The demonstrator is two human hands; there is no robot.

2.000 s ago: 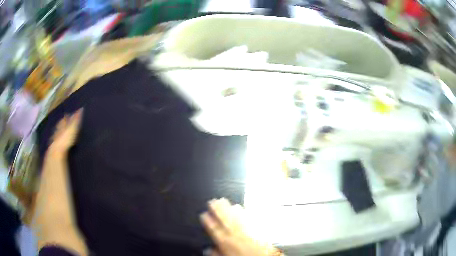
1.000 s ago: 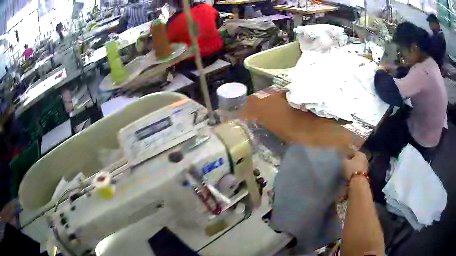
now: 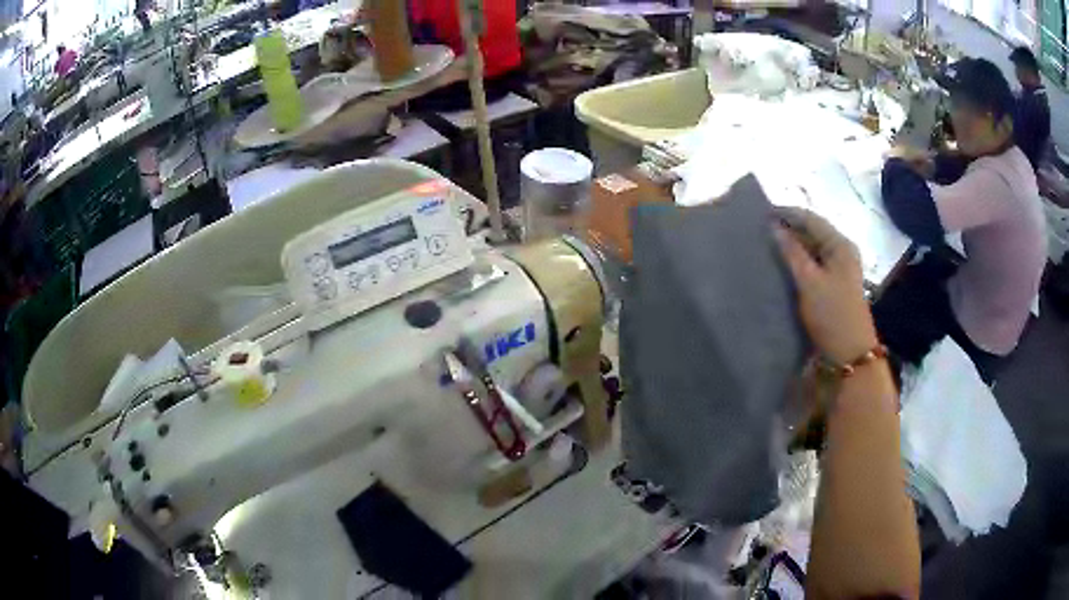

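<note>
My right hand (image 3: pixel 826 287), with a beaded bracelet at the wrist, grips a grey cut piece (image 3: pixel 709 352) by its upper right edge and holds it up to the right of the sewing machine (image 3: pixel 352 410). The piece hangs down with folds in it. My left hand is not in view. A small dark pointed piece (image 3: pixel 402 543) lies flat on the machine bed. Red-handled thread snips (image 3: pixel 490 410) rest on the machine. A dark cloth (image 3: pixel 33 533) shows at the lower left edge.
A control panel (image 3: pixel 373 250) and a thread cone (image 3: pixel 243 373) are on top of the machine, with a cream trough (image 3: pixel 106 316) behind. A seated person (image 3: pixel 991 223) is at the right beside white cloth (image 3: pixel 774 141). Pale cut pieces (image 3: pixel 967 440) hang at the lower right.
The view has swung right from the dark panel to the machine's right end. My right hand has raised the grey piece higher since one second ago. My left hand has left the picture.
</note>
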